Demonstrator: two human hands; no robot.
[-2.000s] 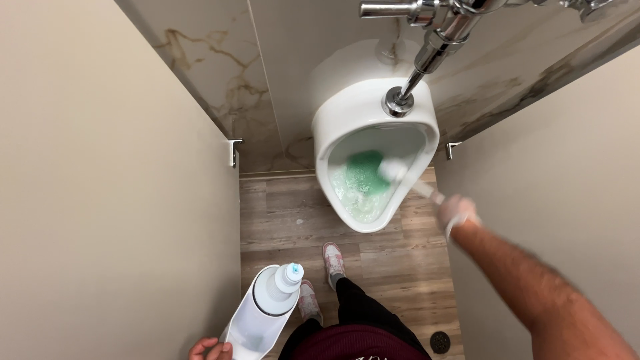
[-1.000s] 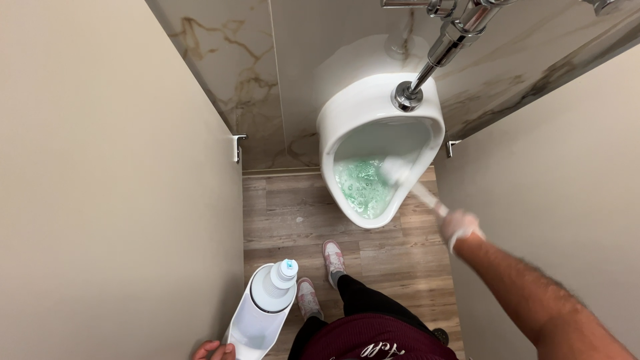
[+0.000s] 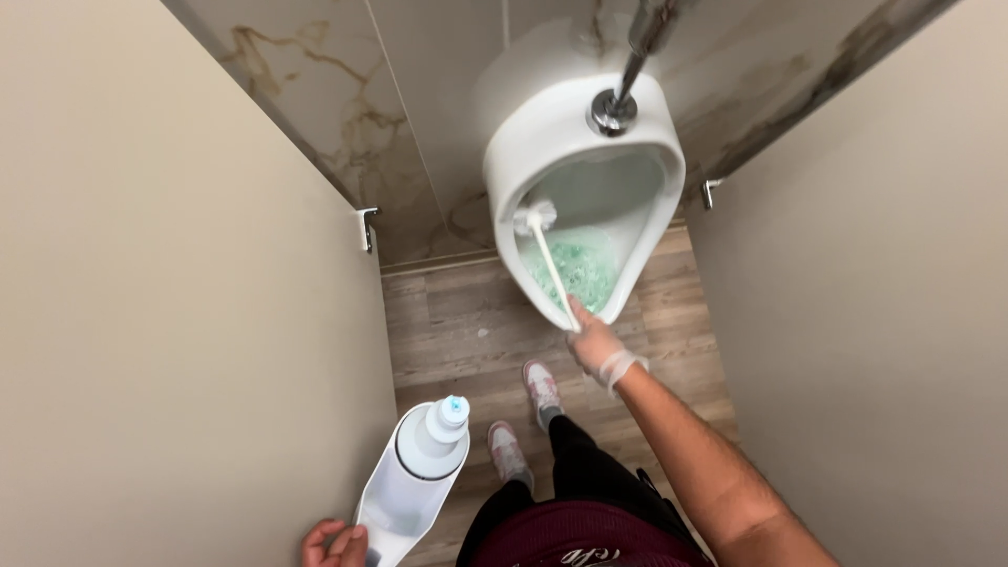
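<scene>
My right hand (image 3: 596,346), in a clear glove, grips the handle of a white toilet brush (image 3: 549,260). The bristle head rests against the left inner wall of a white wall-hung urinal (image 3: 504,169). Green, foamy liquid (image 3: 581,266) lies in the low front of the bowl. At the bottom left, my left hand (image 3: 335,543) holds the edge of a white plastic caddy (image 3: 379,543) by its fingers. A pale plastic bottle (image 3: 431,445) with a light blue tip stands in the caddy, upright or nearly so.
Beige partitions stand to the left (image 3: 197,315) and right (image 3: 858,260), with metal brackets (image 3: 368,228) by the wall. A chrome flush pipe (image 3: 634,67) enters the urinal's top. Both my shoes (image 3: 508,450) are on the wood-look floor (image 3: 441,315) below it.
My right hand has moved left with the brush, whose head has gone from the bowl's right side to its left. The left hand still holds the caddy. The green liquid looks paler and foamier.
</scene>
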